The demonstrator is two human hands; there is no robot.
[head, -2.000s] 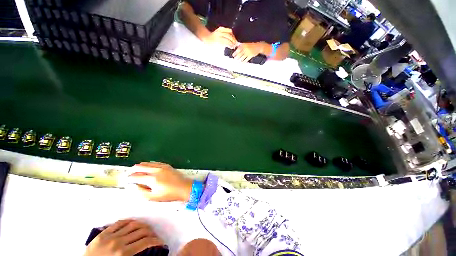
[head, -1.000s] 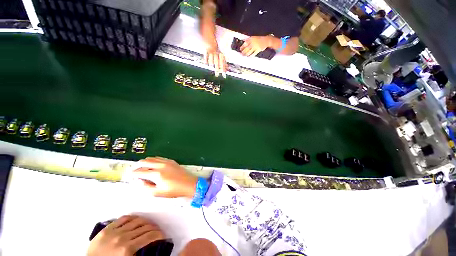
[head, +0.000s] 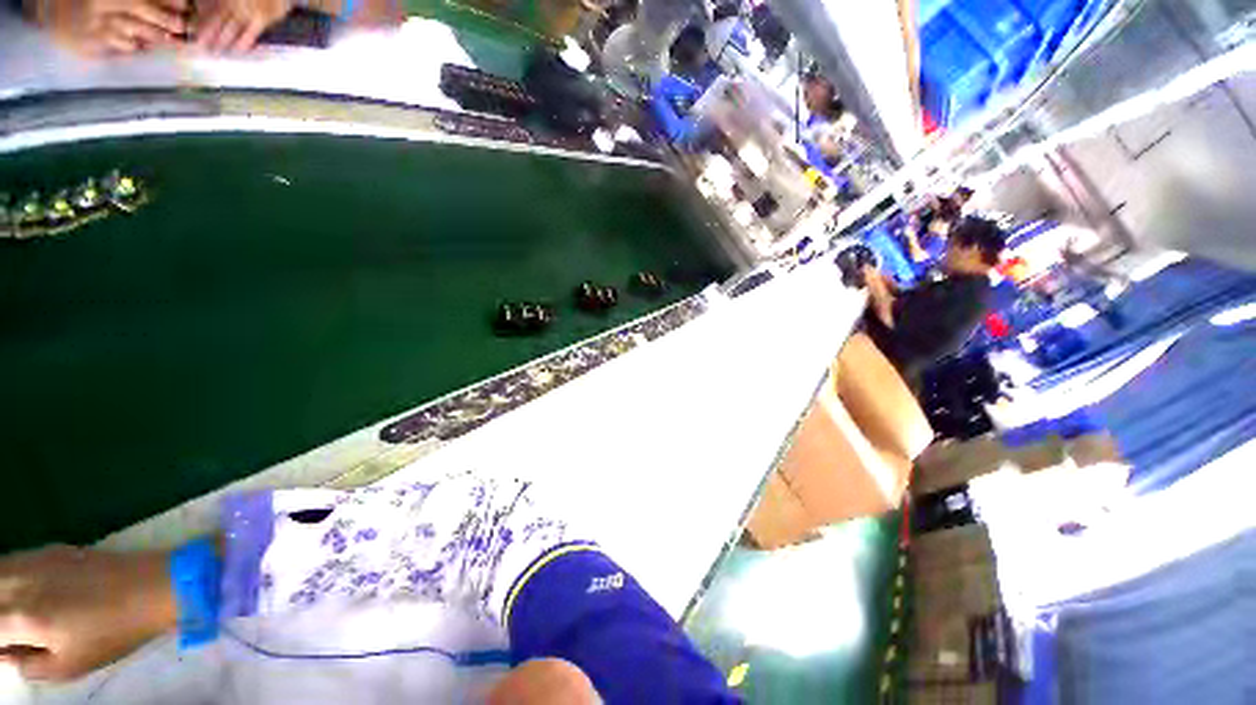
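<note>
My right hand lies at the lower left edge, partly cut off, with a bright blue wrist strap and a floral sleeve. Its fingertips are out of the picture, so I cannot tell whether it holds anything. My left hand is not in view. Three black housings stand in a spaced row on the green conveyor belt. A joined strip of gold-edged circuit modules lies on the belt at the far left.
A white tabletop runs along the belt rail. Another person's hands are across the belt at top left. An open cardboard box stands right of the table. A person in black is beyond it.
The view has swung to the right. The spaced modules, the tray stack and my left hand have left the picture. My right hand now sits at the left edge.
</note>
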